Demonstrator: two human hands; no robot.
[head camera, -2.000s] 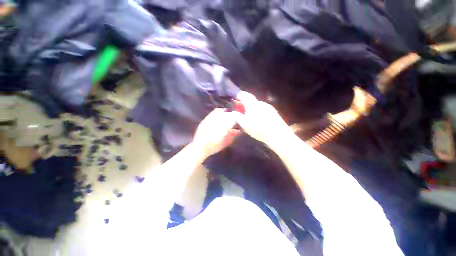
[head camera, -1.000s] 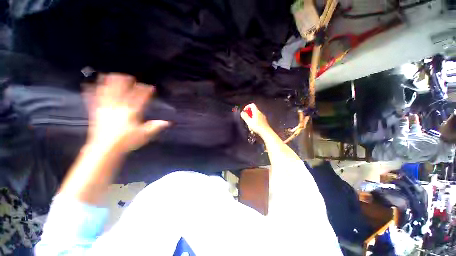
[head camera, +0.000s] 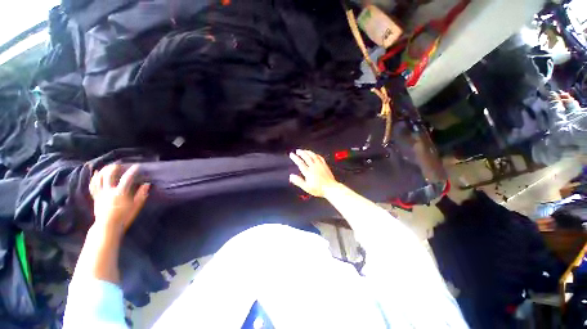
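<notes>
A dark garment piece (head camera: 219, 177) lies stretched left to right across the dark pressing table, with a straight seam line along it. My left hand (head camera: 118, 193) lies on its left part, fingers spread, beside bunched cloth. My right hand (head camera: 313, 175) rests with spread fingers at its right end; whether it presses or only touches the cloth is hard to tell. The steam iron, with a bright red part (head camera: 342, 155), stands just right of my right hand, not held. Its dark body is hard to make out.
A large black garment pile (head camera: 212, 77) lies behind the work, with a small pale tag (head camera: 179, 141) near its front. A tan hose (head camera: 384, 103) hangs by a beige tag (head camera: 380, 26) and red straps (head camera: 418, 69). Red edging (head camera: 445, 188) marks the table's right end. Dark cloth (head camera: 495, 257) lies at the right.
My right hand has let go of the red-handled iron and moved onto the garment's right end. My left hand has come down onto the cloth at the left. The garment now lies straighter.
</notes>
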